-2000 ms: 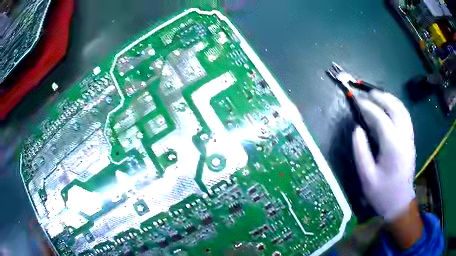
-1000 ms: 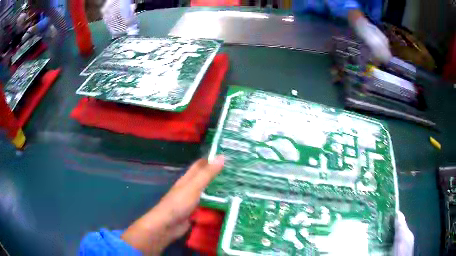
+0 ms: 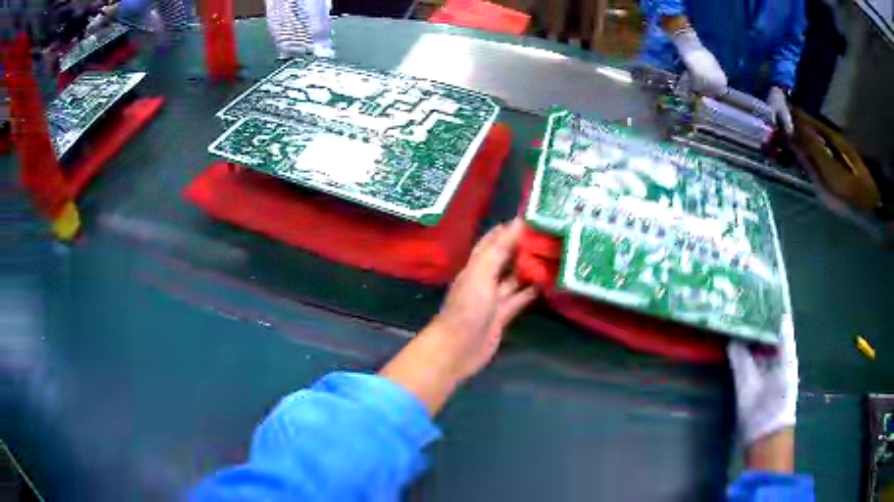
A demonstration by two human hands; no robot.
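Note:
A green circuit board (image 3: pixel 676 235), solder side up, lies tilted over a red foam pad (image 3: pixel 627 328) right of centre. My left hand (image 3: pixel 480 304), bare, has its fingers at the pad's left corner, close to the board's notched edge. My right hand (image 3: pixel 767 377), in a white glove, is at the board's near right corner; its fingers are partly hidden by the board. The board is slightly blurred. The cutters are not visible.
Another green board (image 3: pixel 363 137) lies on a red pad (image 3: pixel 343 230) to the left. Red posts (image 3: pixel 34 127) and more boards (image 3: pixel 93 103) are far left. A person in blue (image 3: pixel 730 34) handles an assembled board (image 3: pixel 725 123) behind. A small yellow piece (image 3: pixel 865 346) lies right.
The board has moved away from me and now sits over the red pad. My left hand has shifted from the board's left edge to the pad's corner. The cutters seen earlier are out of view.

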